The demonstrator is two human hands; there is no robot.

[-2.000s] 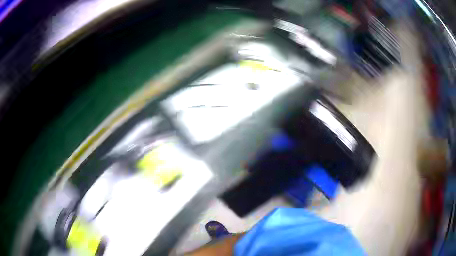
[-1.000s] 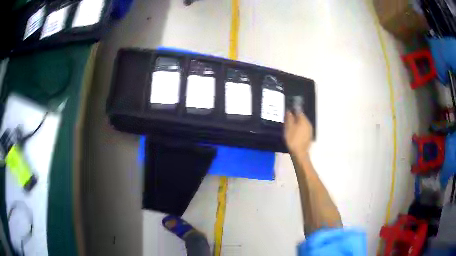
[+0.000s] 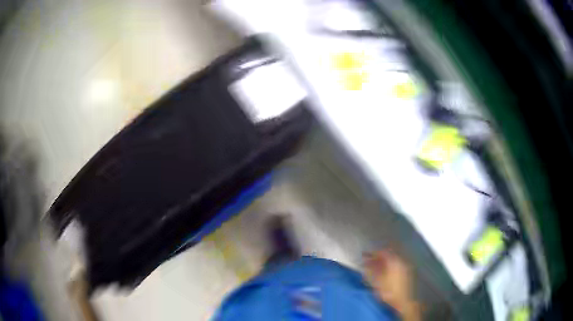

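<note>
The long black phone tray [image 3: 169, 138] lies slanting from lower left to upper middle, blurred. One white label [image 3: 267, 91] shows at its upper end; the rest looks plain black. My left hand [image 3: 74, 251], pale as if gloved, is at the tray's lower left end; its fingers are too blurred to tell a grip. My right hand [image 3: 389, 276], bare and blurred, is low in the picture between my blue garment and the bench. Whether it holds anything cannot be told.
The green bench [image 3: 528, 188] runs down the right, with white sheets [image 3: 402, 182] on it. Several dark phones with yellow-green notes [image 3: 443, 147] and thin cables lie there. A blue board [image 3: 232, 210] shows under the tray. The pale floor [image 3: 100, 81] is at left.
The view has swung round; the bench is now on the right. My right hand is away from the tray, where it was at a slot. My left hand has come into view at the tray's end.
</note>
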